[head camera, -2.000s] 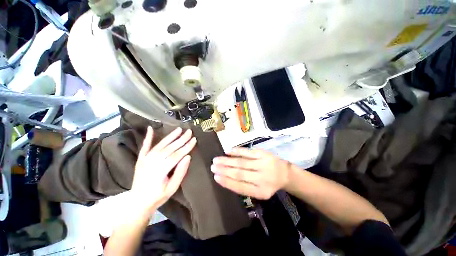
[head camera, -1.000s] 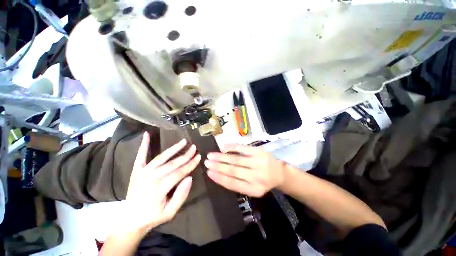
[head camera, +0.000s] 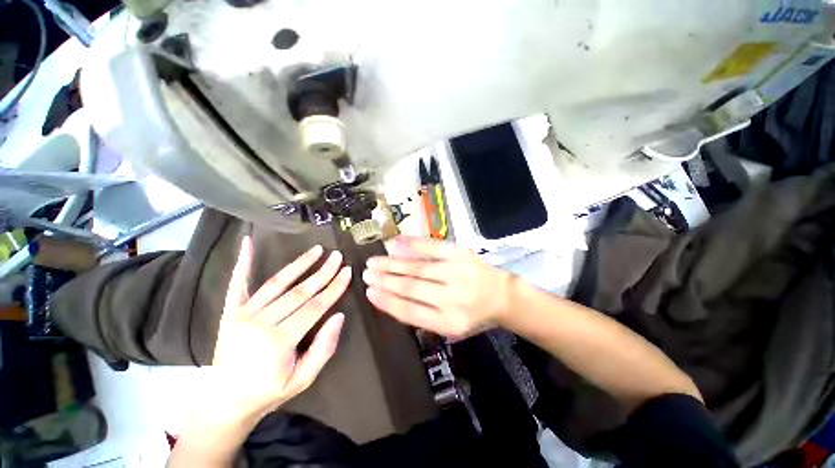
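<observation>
A brown-grey garment lies bunched left of the needle, and its smooth folded band runs from the presser foot toward the wearer. My left hand lies flat on the garment left of the band, fingers spread. My right hand lies flat on the band's right edge, fingers together, just below the brass-coloured guide. Neither hand grips the fabric. The fabric under my palms is hidden.
The white sewing machine head fills the top. Thread snips and a smartphone lie right of the needle. A silver bracket sits right of the band. A garment pile is at right, a brown spool at left.
The machine and bed show slightly further left in the view. Both hands stay flat near the foot; the right has shifted left and up, and more of the silver bracket shows.
</observation>
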